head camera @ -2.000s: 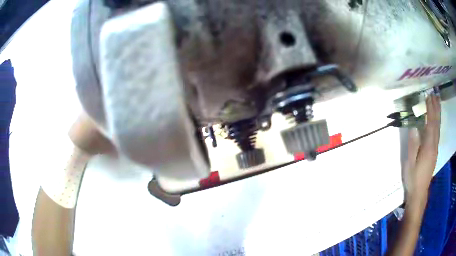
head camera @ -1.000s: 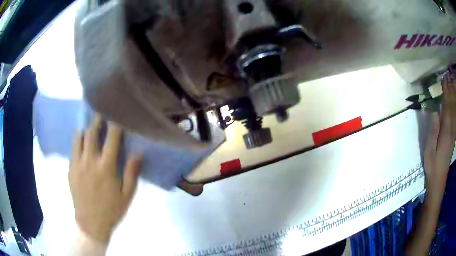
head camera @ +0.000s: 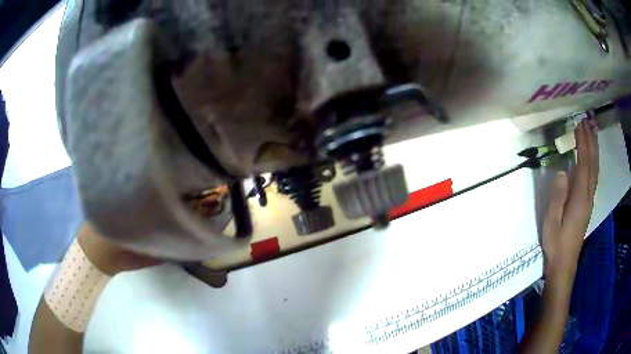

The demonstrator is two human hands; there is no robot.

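Observation:
A grey-blue fabric piece [head camera: 38, 218] lies on the table at the left and runs behind the sewing machine head [head camera: 124, 138]. My left hand [head camera: 114, 250] reaches in under the head. Its fingers are mostly hidden, so its hold on the piece cannot be told. A pale dotted patch covers that wrist. The needle area is largely blocked by the blurred head. My right hand [head camera: 575, 190] is at the right end of the machine bed [head camera: 470, 155], thumb apart from the fingers, fingertips by a small pale block [head camera: 565, 143]. I see nothing held in it.
Green-and-black snips [head camera: 538, 153] lie at the bed's right end. Red tape marks [head camera: 422, 199] sit on the bed edge. Two tension knobs [head camera: 371, 193] stick out below the head. Dark fabric [head camera: 5, 297] shows at the far left. Blue crates [head camera: 495, 328] are below the printed table edge.
My left hand has moved from on top of the grey-blue piece to under the head. The piece's visible part is now farther left. The view has shifted closer to the head. My right hand stays at the bed's right end.

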